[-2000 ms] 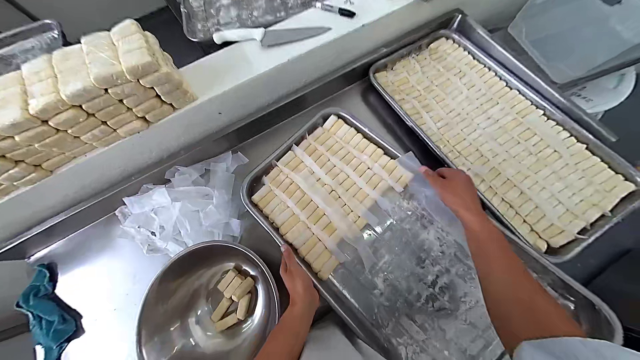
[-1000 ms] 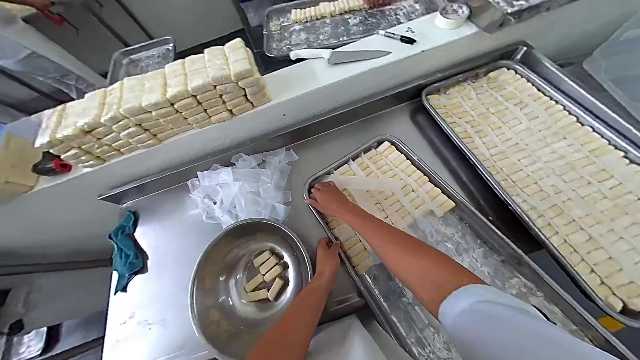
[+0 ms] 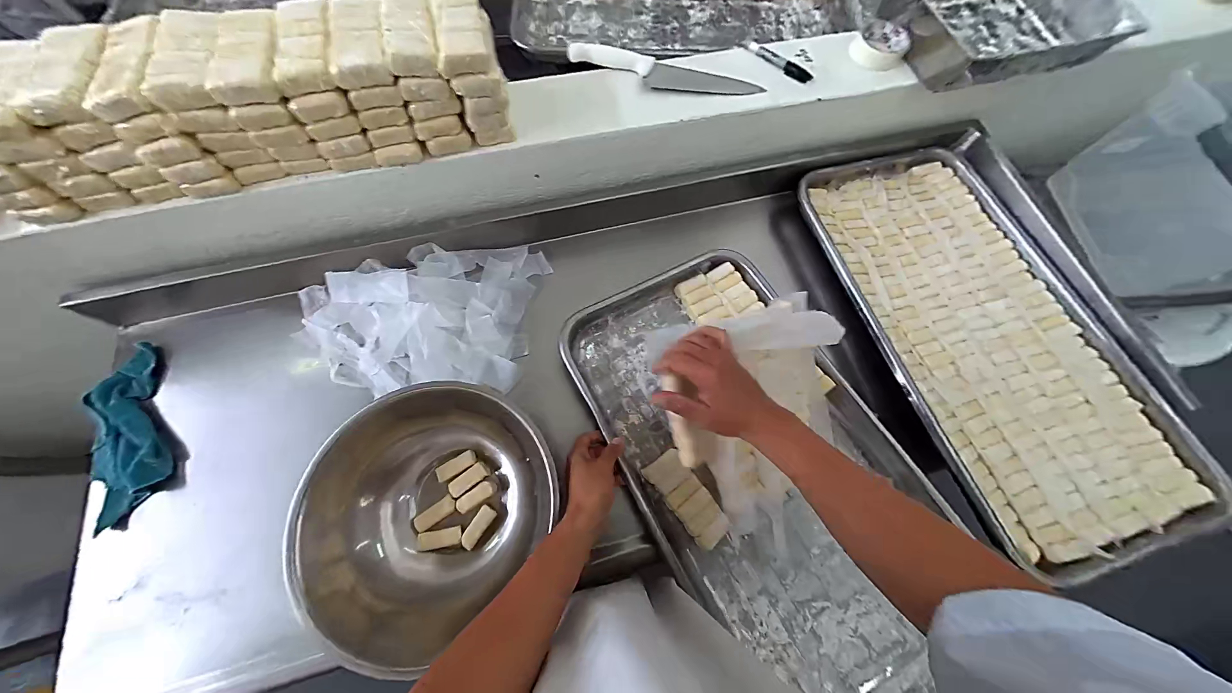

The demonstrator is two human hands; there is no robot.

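My right hand [image 3: 714, 385] is closed around a row of pale dough pieces [image 3: 679, 423] with translucent strips, lifted or tilted over the floured metal tray [image 3: 611, 322]. Part of the row is hidden under my fingers. Beyond the hand, more dough pieces [image 3: 720, 294] lie at the tray's far end, and a short row [image 3: 688, 499] rests near its left rim. My left hand [image 3: 592, 476] touches the left rim, its fingertips at the edge. To its left stands a steel bowl [image 3: 346, 568] with several loose dough pieces [image 3: 462, 500] inside.
A full tray of dough pieces [image 3: 991, 337] stands at the right. Crumpled translucent strips [image 3: 414, 313] lie behind the bowl, a teal cloth [image 3: 135, 433] at the left. The ledge carries stacked dough blocks [image 3: 241, 96], a knife [image 3: 664, 72], a marker [image 3: 778, 62] and a tape roll [image 3: 879, 44].
My right hand has moved from the tray's far left corner toward its middle, and dough pieces there have been lifted or shifted, baring floured metal. My left hand remains by the left rim.
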